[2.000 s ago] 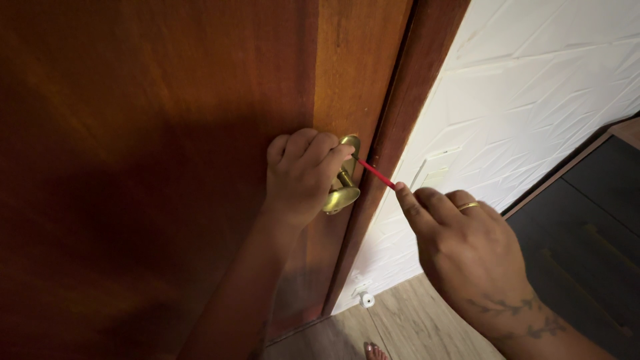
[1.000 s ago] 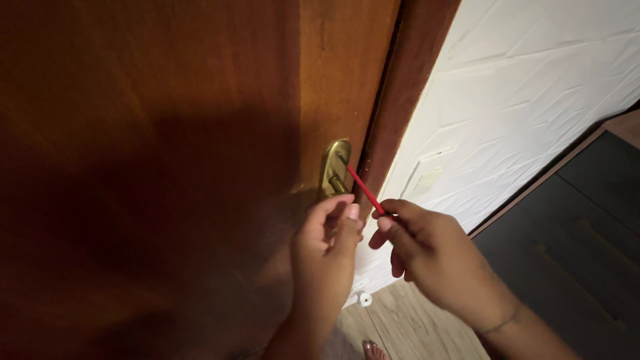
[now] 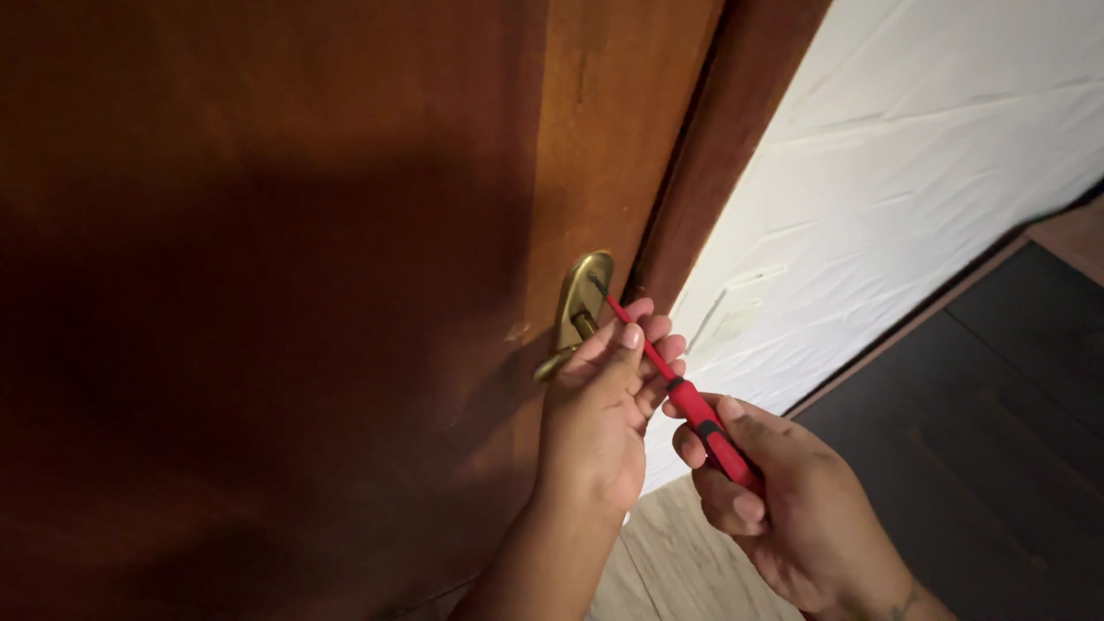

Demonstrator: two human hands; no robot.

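A red insulated screwdriver (image 3: 690, 404) slants down to the right from a brass door escutcheon plate (image 3: 597, 269). Its dark tip touches the upper part of the plate, at what looks like a screw. My right hand (image 3: 776, 492) grips the red and black handle. The fingers of my left hand (image 3: 604, 405) close around the red shaft, thumb on top. Behind that hand the brass door handle (image 3: 556, 362) sticks out below the tip, partly hidden by the fingers.
The brown wooden door (image 3: 345, 259) fills the left side, beside its wooden frame (image 3: 742, 112). A white textured wall (image 3: 906, 155) with a wall plate (image 3: 737, 319) lies to the right. Dark panelled furniture (image 3: 975, 431) stands at the far right, above a wood-look floor (image 3: 681, 561).
My left hand was over the door handle, then came away from it, and now holds the screwdriver's shaft. My right hand has shifted its grip, so the screwdriver's handle shows.
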